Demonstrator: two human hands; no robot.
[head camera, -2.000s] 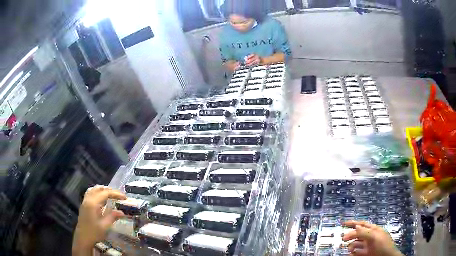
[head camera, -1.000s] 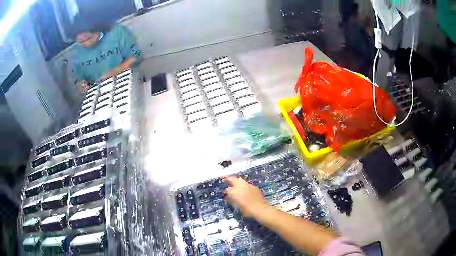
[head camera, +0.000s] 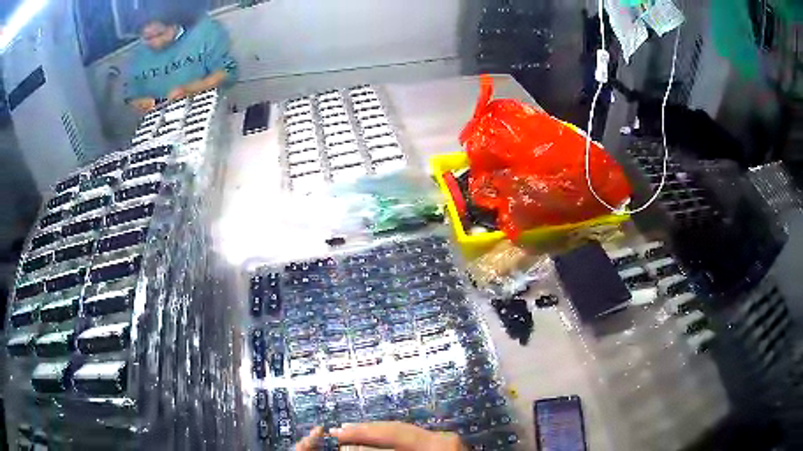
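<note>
The flat tray of small dark parts (head camera: 379, 317) lies directly before me, glossy and closely packed. My right hand (head camera: 401, 435) is at the bottom edge over its near part, cut off by the frame, fingers pointing left. A skin-coloured fingertip (head camera: 308, 439), apparently of my left hand, shows just left of it. A small dark spot lies between them; whether either hand holds it I cannot tell. The stacked clear trays of black-and-white units (head camera: 106, 308) stand at left.
A yellow bin (head camera: 480, 236) holds a red plastic bag (head camera: 546, 167). Loose black parts (head camera: 512, 317), a black box (head camera: 592, 280) and a smartphone (head camera: 560, 425) lie at right. Behind are green-tinted film (head camera: 396, 211) and a tray of white-faced units (head camera: 343, 132). A person (head camera: 180, 66) sits far left; a white cable hangs at right.
My right hand has moved from the parts tray's far edge to the bottom of the picture. The left hand left the unit stack, and a fingertip now shows at bottom. The view has turned right.
</note>
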